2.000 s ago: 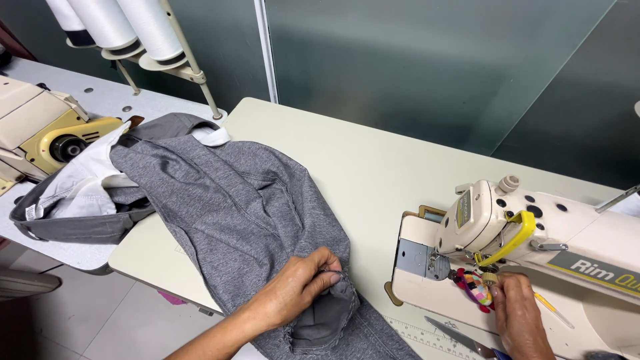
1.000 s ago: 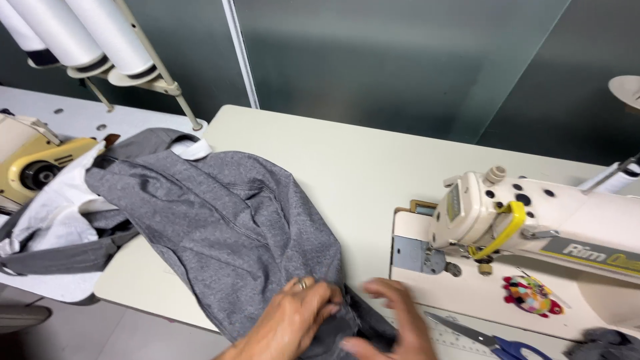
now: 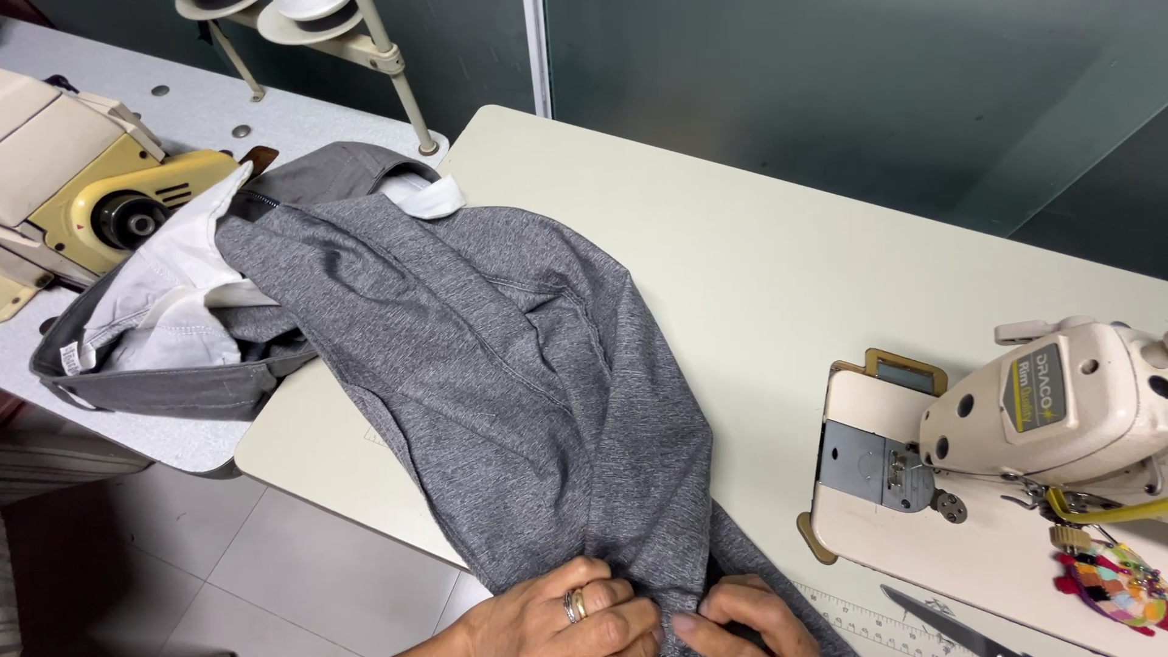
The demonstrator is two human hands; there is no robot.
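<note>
Grey heathered trousers (image 3: 511,365) lie across the pale sewing table, their waistband and white pocket lining (image 3: 173,310) toward the left. At the bottom, my left hand (image 3: 584,616), with rings on a finger, grips the cloth near a leg's end. My right hand (image 3: 753,620) pinches the same cloth just to its right, thumb and fingers together on the fabric. The lower parts of both hands and of the leg are cut off by the frame's edge.
A sewing machine (image 3: 1031,411) stands at the right, with a colourful pincushion (image 3: 1118,584) on its bed. Scissors (image 3: 940,620) and a clear ruler (image 3: 858,616) lie near my right hand. Another machine (image 3: 109,192) and a thread stand (image 3: 401,91) are at the left.
My right hand has come from the pincushion by the machine over to the trousers and taken hold of the cloth beside my left hand. The view has shifted.
</note>
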